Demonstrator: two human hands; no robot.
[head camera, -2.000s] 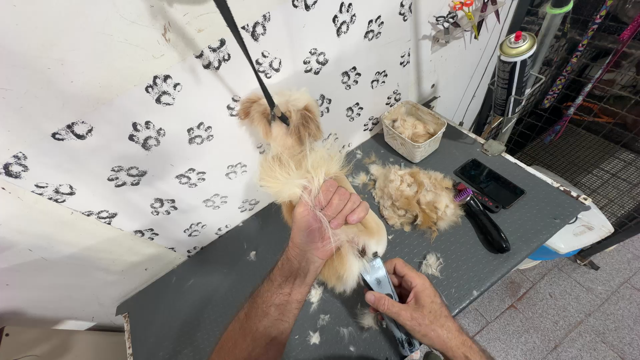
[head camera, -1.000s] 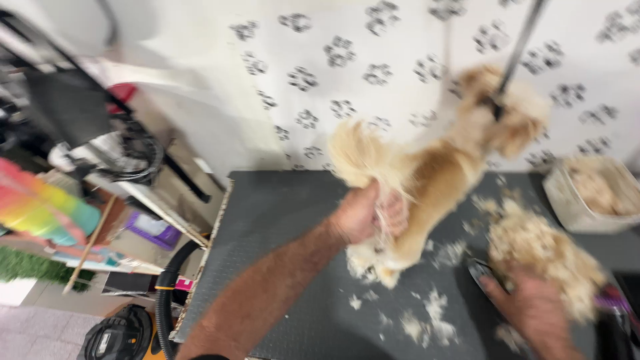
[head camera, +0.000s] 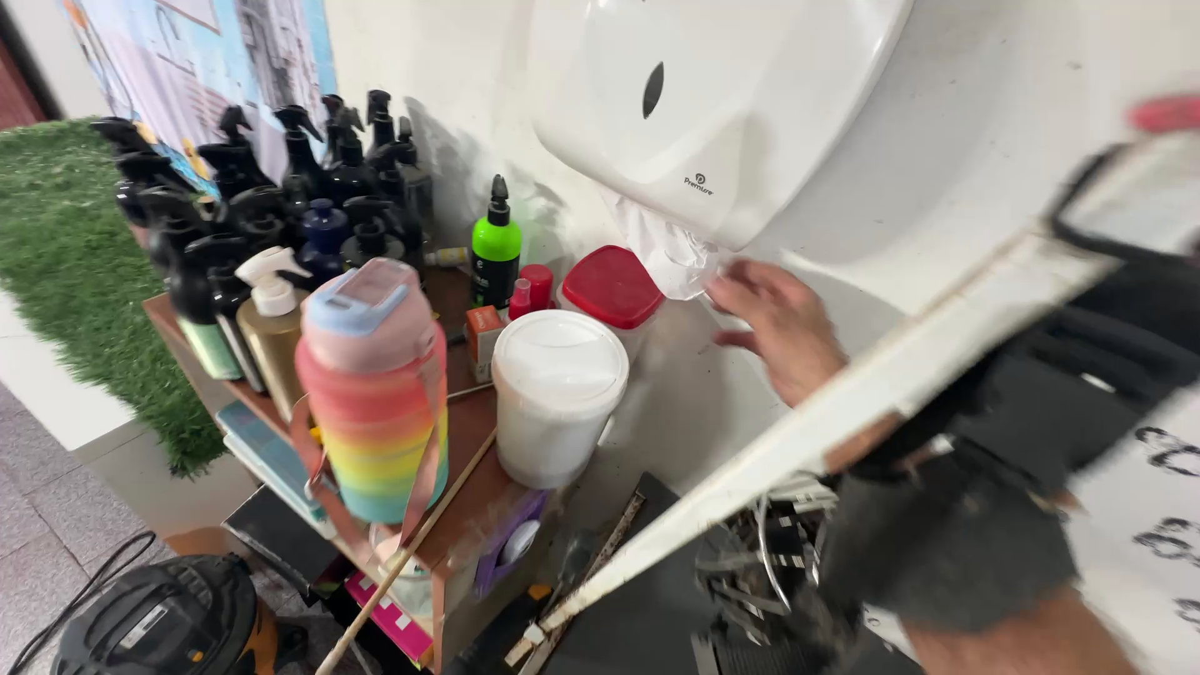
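My left hand reaches in from the right, behind a white bar. Its fingertips are at the lower edge of a crumpled white paper towel, and one finger stands apart below. The paper hangs out of a white wall dispenser. A black band covers the elbow of this arm. Just left of the hand is a tub with a red lid, and beside that a white lidded bucket. My right hand is not in view; neither are the dog and the clipper.
A white metal bar crosses diagonally in front of my arm. On the wooden shelf are a rainbow-coloured bottle, a green-and-black bottle and several dark spray bottles. A thin wooden stick leans there. A black-and-orange vacuum stands below.
The view has swung far left, away from the dog. My left hand, earlier closed around the dog's pale fur, has let go and is now at the paper. The right hand has left the view.
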